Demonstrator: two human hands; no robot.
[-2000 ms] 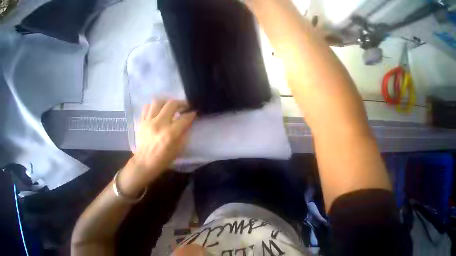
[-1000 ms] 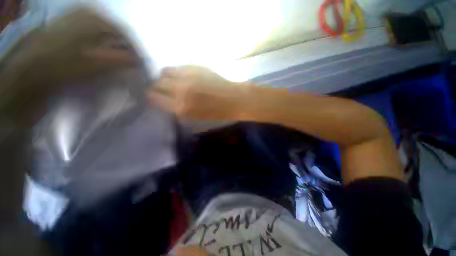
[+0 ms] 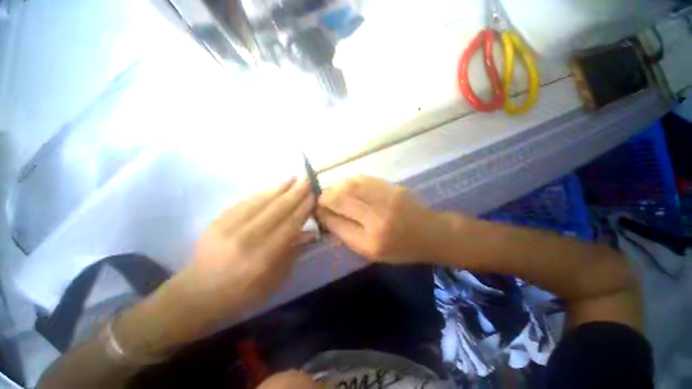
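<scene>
A small narrow black and pale piece [image 3: 312, 179] stands between my two hands near the front edge of the table. My left hand [image 3: 254, 239] is on its left side, fingers straight and close together, touching it. My right hand [image 3: 379, 220] pinches it from the right with the fingertips. Its lower end is partly hidden by the fingers. A large pale cloth [image 3: 99, 205] lies on the table to the left, washed out by glare.
Scissors with red and yellow loops [image 3: 501, 72] lie at the upper right, beside a dark rectangle with a brown edge [image 3: 609, 74]. Metal machine parts [image 3: 303, 45] stand at the top. Blue baskets [image 3: 558, 207] and black and white offcuts [image 3: 478, 323] are below the table.
The view has swung and shifted. The black panel seen two seconds ago no longer shows. My hands have come together and now hold a small narrow piece.
</scene>
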